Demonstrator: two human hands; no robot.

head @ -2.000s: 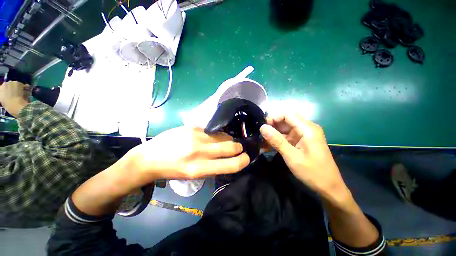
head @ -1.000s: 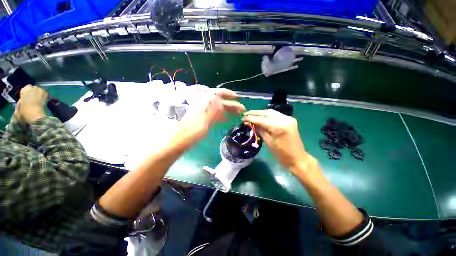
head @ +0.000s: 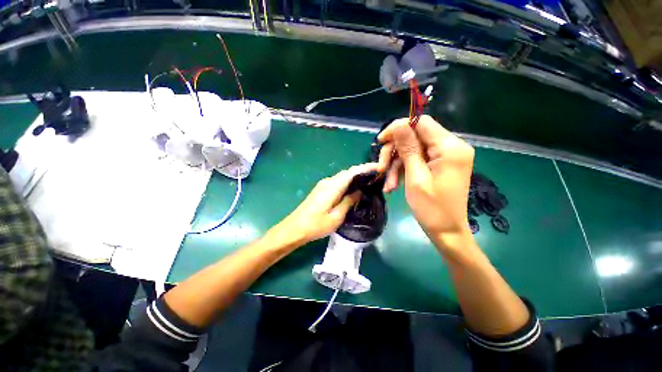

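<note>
A white camera housing [head: 341, 261] stands on the green bench in front of me, its foot toward me and a white tail cable [head: 325, 309] hanging past the bench edge. A glossy black inner part [head: 363, 218] sits in its mouth. My left hand [head: 327, 203] is on a black piece at the top of this part; its fingertips are partly hidden. My right hand [head: 432, 163] pinches a bundle of red, black and yellow wire leads [head: 416, 102] and holds it up above the housing. White connectors show at the bundle's top end.
Several white housings with upright wires [head: 243, 134] stand on the white foam sheet [head: 123, 196] at left, with black parts [head: 65, 112] behind. Black rings [head: 488, 196] lie right of my right hand. Another housing [head: 410, 65] lies on the dark green conveyor. A plaid sleeve [head: 22, 254] is at far left.
The wires, low over the housing a second ago, are now pulled up in my right hand. My left hand has come down onto the black part. The black shell held earlier is now at the housing.
</note>
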